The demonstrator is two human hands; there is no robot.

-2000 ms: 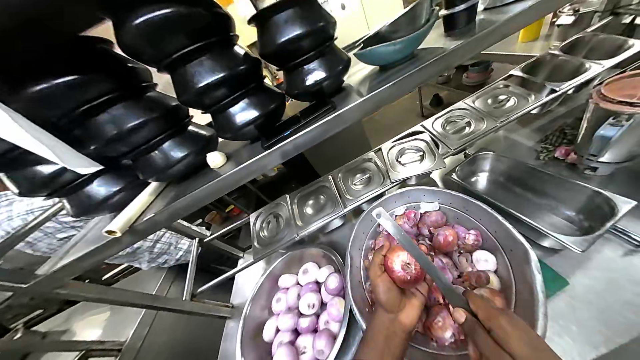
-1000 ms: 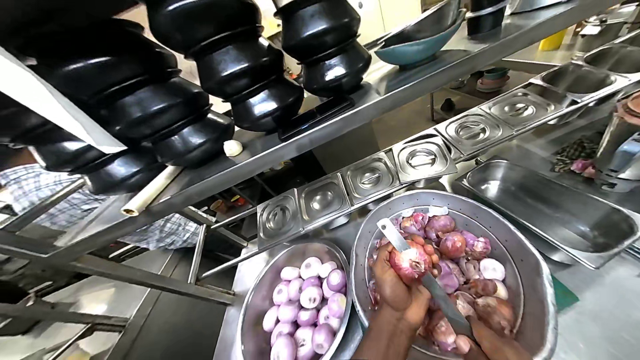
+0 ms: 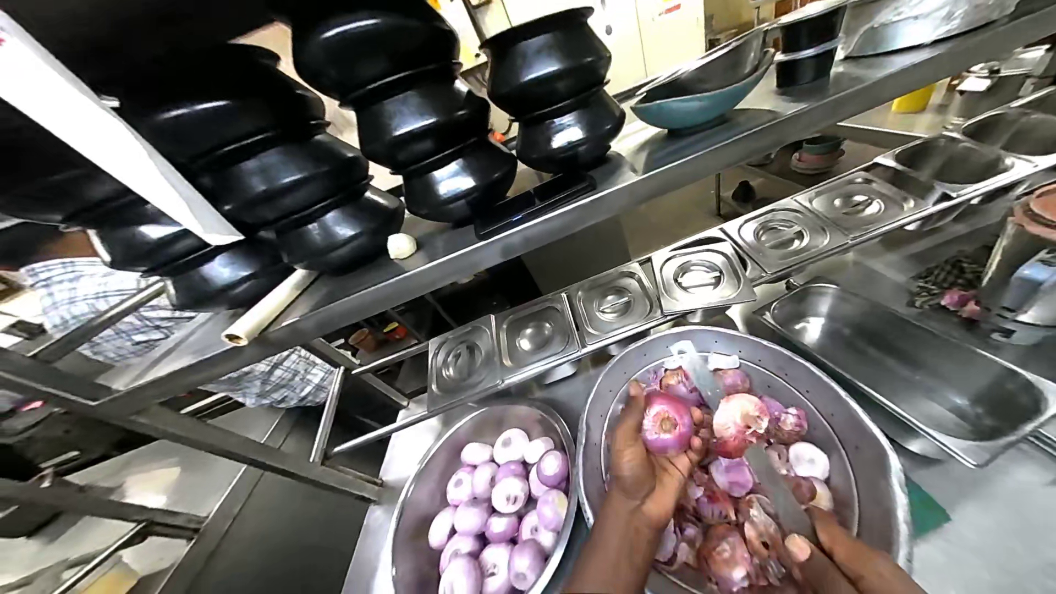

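Observation:
My left hand point(image 3: 648, 470) holds a red onion point(image 3: 667, 422) with part of its outer skin off, above a large perforated metal basin point(image 3: 879, 462). In my right hand point(image 3: 837, 553) is a knife point(image 3: 775, 487), its blade pointing up and left over the onions. The basin holds unpeeled onions, loose skins and a cut pale onion piece point(image 3: 808, 460). To its left, an oval steel bowl point(image 3: 404, 503) is filled with peeled purple-white onions point(image 3: 502, 528). The knife's handle is mostly hidden by my fingers.
Lidded steel containers point(image 3: 615, 304) line the counter's back. A deep steel pan point(image 3: 907, 363) lies right of the basin. The raised shelf point(image 3: 528, 239) carries stacked black pots point(image 3: 458, 177), a blue bowl point(image 3: 701, 103) and a rolled tube point(image 3: 268, 309). A person in a checked garment point(image 3: 91, 305) stands beyond it.
The onion in my left hand shows more smooth purple surface. The knife blade has moved away from it, down and to the right.

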